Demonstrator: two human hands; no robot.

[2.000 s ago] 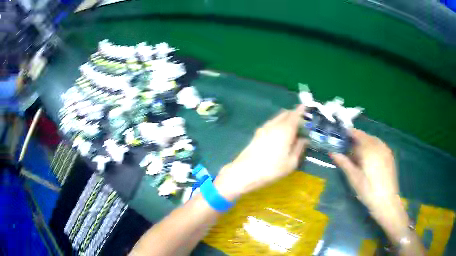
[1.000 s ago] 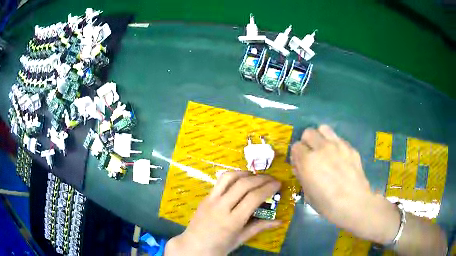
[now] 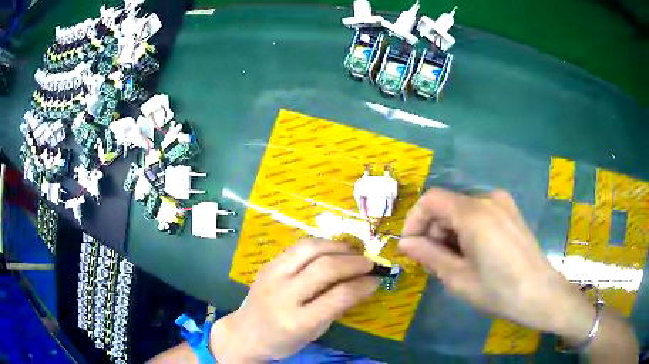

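Note:
My left hand [image 3: 302, 291] holds a small circuit board [image 3: 386, 270] over the large yellow tape sheet [image 3: 320, 146]. Its white plug end [image 3: 376, 195] lies on the sheet with two pins pointing away from me, joined by short red wires. A yellow part shows on the board; the rest is behind my fingers. My right hand [image 3: 473, 256] is at the board's right side, with thumb and forefinger close together. A thin pale edge shows at its fingertips; I cannot tell whether it is gripped.
Three taped units [image 3: 395, 70] stand in a row at the far side. Untaped units [image 3: 92, 106] are piled at the left on a black mat [image 3: 171, 43], with two plugs nearer the sheet. A cut yellow sheet with gaps [image 3: 583, 227] lies at the right.
My right hand has come in to the board, its fingertips now beside it. My left hand still holds the board. Earlier, both hands were at the row of units. The camera view has shifted.

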